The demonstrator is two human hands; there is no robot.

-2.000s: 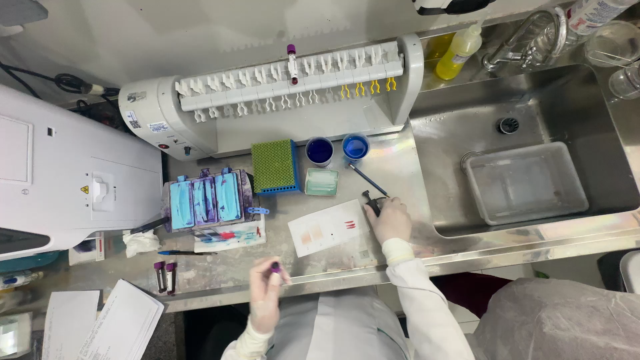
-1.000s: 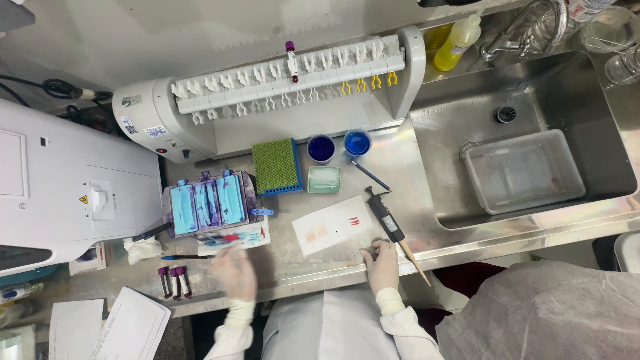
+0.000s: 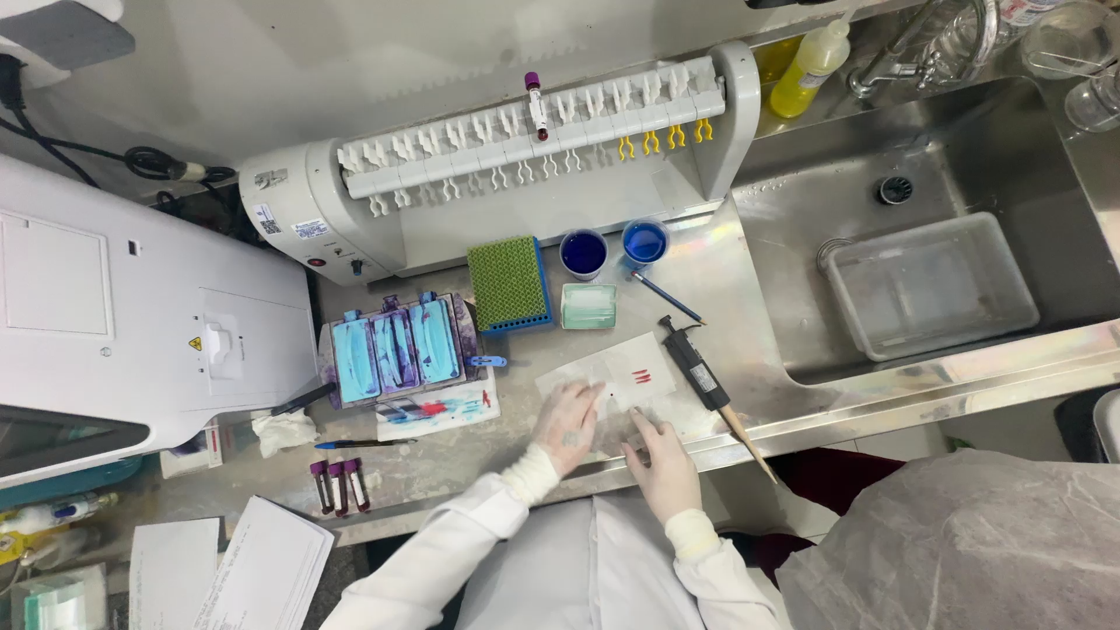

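My gloved left hand (image 3: 569,424) rests over the lower left part of a white paper sheet (image 3: 658,357); the fingertips seem to touch something thin and clear, too small to tell. My gloved right hand (image 3: 661,464) is at the sheet's lower edge, fingers bent and apart. Short red streaks and a small dark drop show on the paper. Right of it lies a black pipette (image 3: 697,367) with a wooden stick-like piece (image 3: 748,444) at its lower end, reaching past the bench edge. Several purple-capped blood tubes (image 3: 339,487) lie at the lower left.
Behind stand a tube mixer (image 3: 542,140) holding one tube, a green-topped tip rack (image 3: 507,284), cups of dark blue (image 3: 584,254) and blue liquid (image 3: 645,241), and a slide box (image 3: 589,306). A stained staining tray (image 3: 398,350) is left, a steel sink (image 3: 770,262) right.
The right hand held the pipette two seconds ago and has let it go. The left hand, with a purple-capped tube then, has since come to the paper. A third tube now lies beside the other two.
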